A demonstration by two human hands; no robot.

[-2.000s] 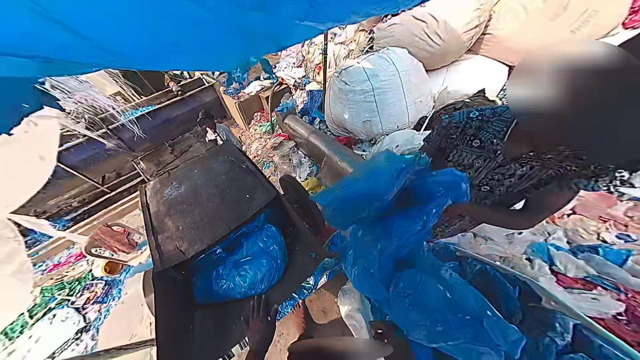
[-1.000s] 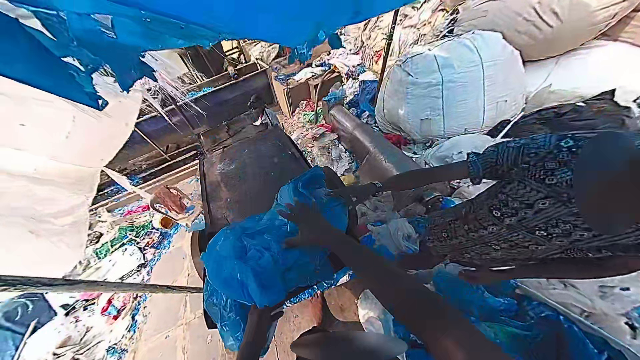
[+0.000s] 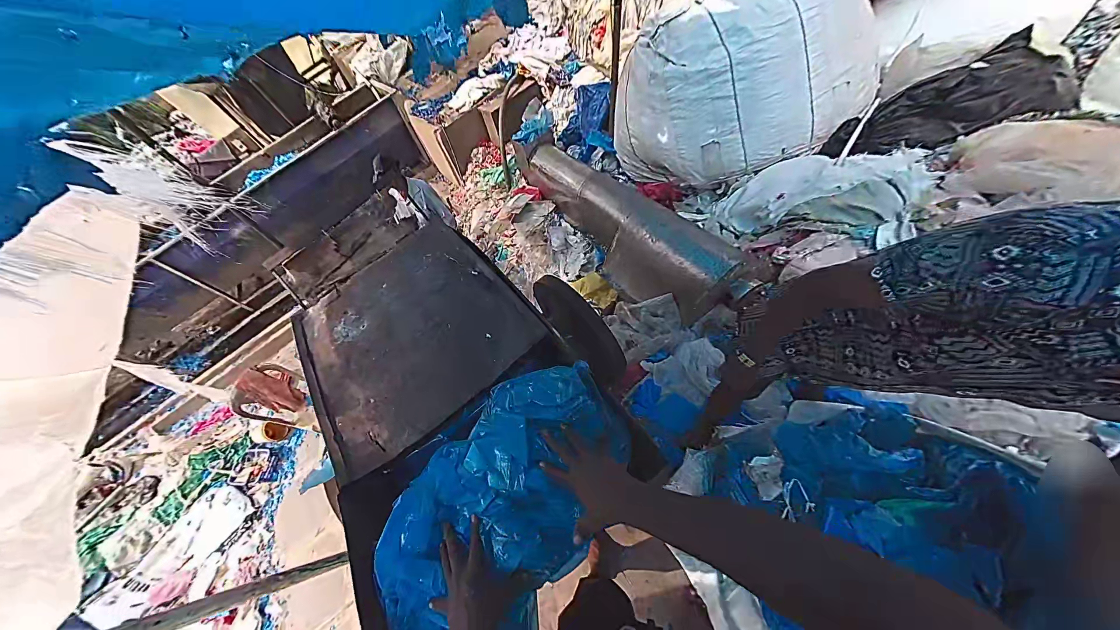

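A bundle of blue plastic film (image 3: 499, 455) fills the mouth of a dark metal machine hopper (image 3: 420, 341). My right hand (image 3: 595, 481) lies spread on the right side of the bundle, fingers apart. Lower down, my left hand (image 3: 472, 573) rests against its near side, also with spread fingers. Both palms touch the film, and neither hand is closed around it. The inside of the hopper beneath the bundle is hidden.
At the right a co-worker's arm (image 3: 744, 376) reaches down to loose film beside a heap of blue plastic (image 3: 892, 490). A metal cylinder (image 3: 647, 227) and a white bulk sack (image 3: 744, 87) stand beyond. Mixed plastic scrap (image 3: 201, 516) lies at the left.
More blue film has come onto the hopper mouth since two seconds ago, under my hands. The co-worker's hand, near the bundle one second ago, is now lower, at the loose film.
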